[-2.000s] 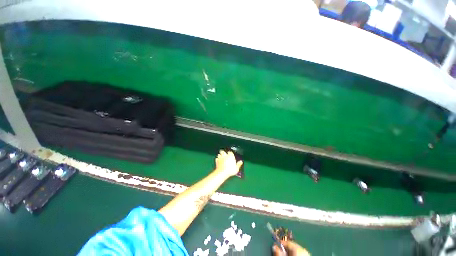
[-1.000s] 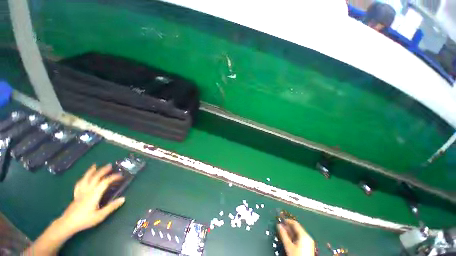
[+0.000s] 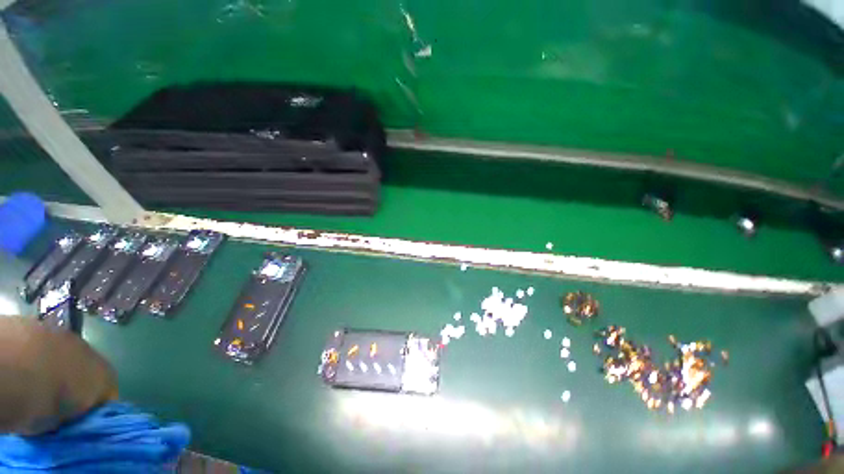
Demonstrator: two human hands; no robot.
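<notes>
A phone body (image 3: pixel 375 359) lies crosswise on the dark green bench, its silvery end to the right and small orange and white marks on its black face. Another phone body (image 3: pixel 264 305) lies slanted to its left, bright end up. A white pile of small pieces (image 3: pixel 500 313) and copper-and-black parts (image 3: pixel 657 370) lie to the right, with a smaller copper clump (image 3: pixel 581 305) between them. A blurred skin-toned shape with blue cloth is at the left edge, perhaps my left arm; no fingers show. My right hand is out of the picture.
Several phone bodies (image 3: pixel 185 268) stand in a slanted row at the left. Stacked black trays (image 3: pixel 250 176) lie on the green conveyor behind the chipped white edge (image 3: pixel 416 248). A blue object (image 3: pixel 20 222) is at the far left. Part of a white machine (image 3: pixel 828 370) is at the right edge.
My left hand took a phone body from the conveyor, laid it on the bench at the left and let go. Both hands have left the picture. The view has shifted down and right.
</notes>
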